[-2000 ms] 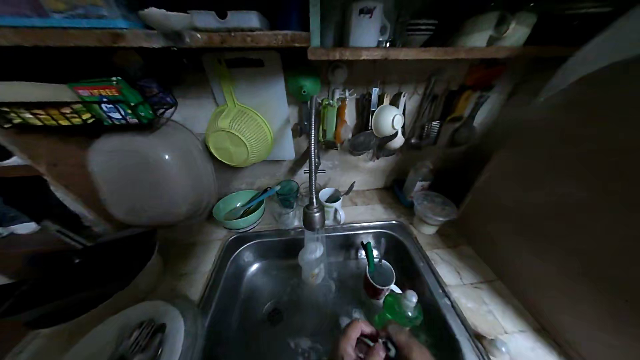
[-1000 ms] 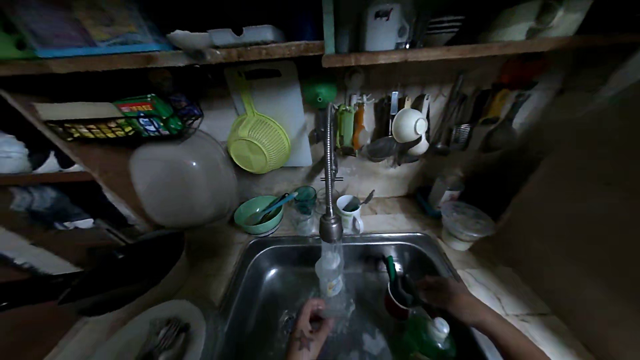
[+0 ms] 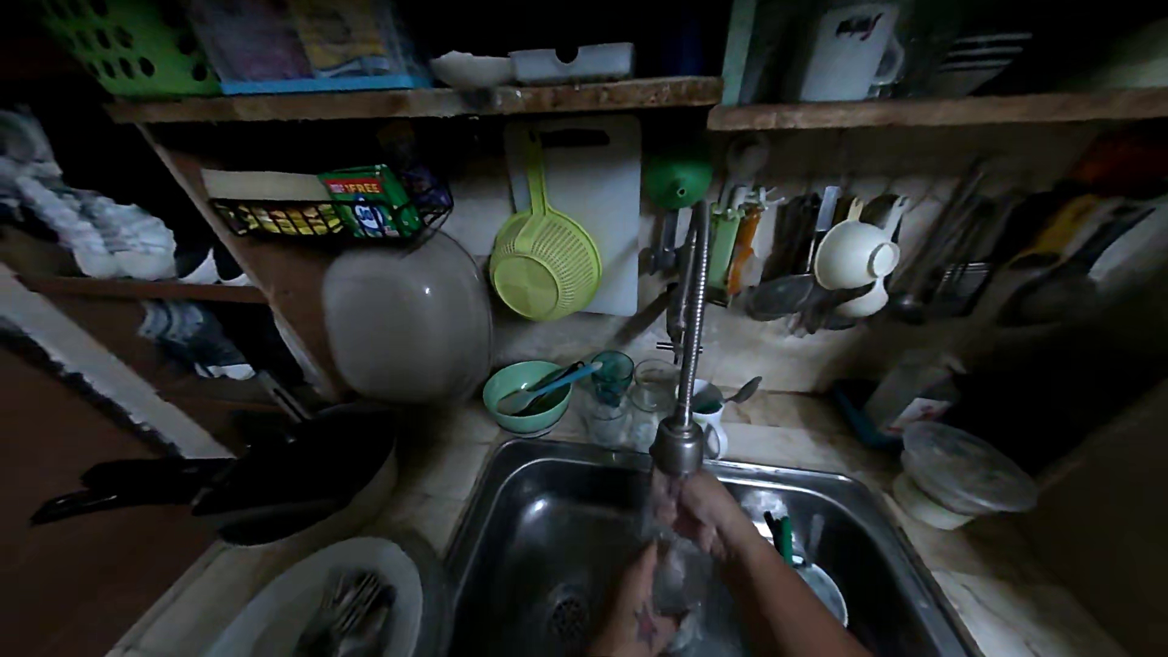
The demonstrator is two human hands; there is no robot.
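Observation:
Both my hands are under the metal faucet head (image 3: 678,447), over the stainless steel sink (image 3: 538,529). My right hand (image 3: 698,511) is just below the faucet head, its fingers blurred by running water. Lower down, my left hand (image 3: 639,593) is close to a clear, blurred thing (image 3: 677,575), perhaps a glass, between the two hands; which hand holds it I cannot tell. A cup (image 3: 824,593) with a green-handled utensil (image 3: 785,537) stands in the sink's right side, partly behind my right forearm.
Behind the sink are a green bowl (image 3: 526,424) with utensils, drinking glasses (image 3: 610,376) and a white mug (image 3: 711,433). A lidded container (image 3: 967,474) stands at right. Left are a dark pan (image 3: 301,474) and a white basin (image 3: 255,607) holding cutlery. Utensils hang behind the faucet.
My right hand has moved left from the cup to under the faucet. The clear container that stood under the faucet is no longer seen standing there by itself. The view has shifted.

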